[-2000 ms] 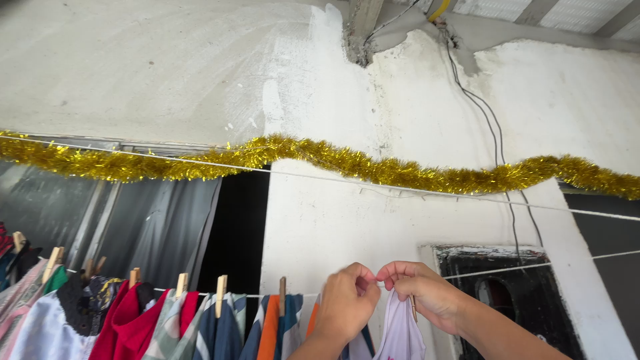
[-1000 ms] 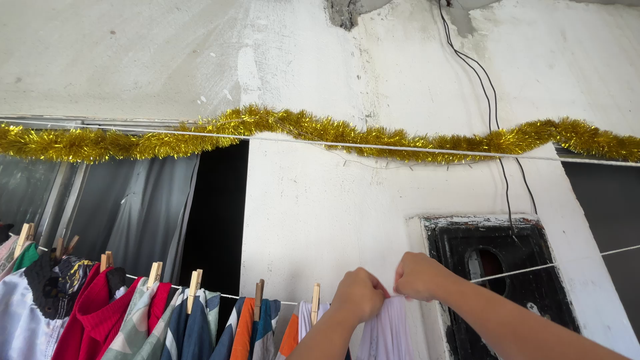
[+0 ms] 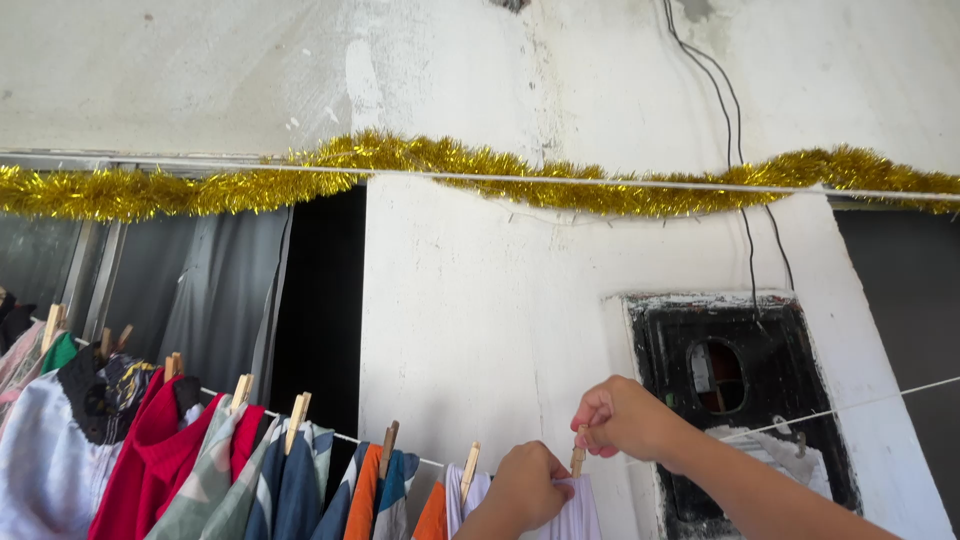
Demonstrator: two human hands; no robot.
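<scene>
A pale lavender garment (image 3: 581,514) hangs over the lower white clothesline (image 3: 433,463) at bottom centre. My right hand (image 3: 611,420) grips a wooden clothespin (image 3: 577,459) between thumb and fingers, its lower end at the garment's top edge. Just to the left, my left hand (image 3: 529,487) pinches the same garment at the line. Another wooden clothespin (image 3: 470,471) stands on the lavender cloth left of my left hand. Further left, an orange, blue and grey garment (image 3: 365,491) hangs pinned.
Red (image 3: 135,457) and pale blue (image 3: 45,442) garments hang pinned at left. An upper line (image 3: 525,178) crosses in front of gold tinsel (image 3: 600,196). Behind are a white wall (image 3: 450,300), a grey curtain (image 3: 217,277) and a black panel (image 3: 652,352) with an oval hole.
My hands have moved apart, the right one now up and away from the left. The clothespin in my right hand now shows at the lavender cloth. The view has tilted down.
</scene>
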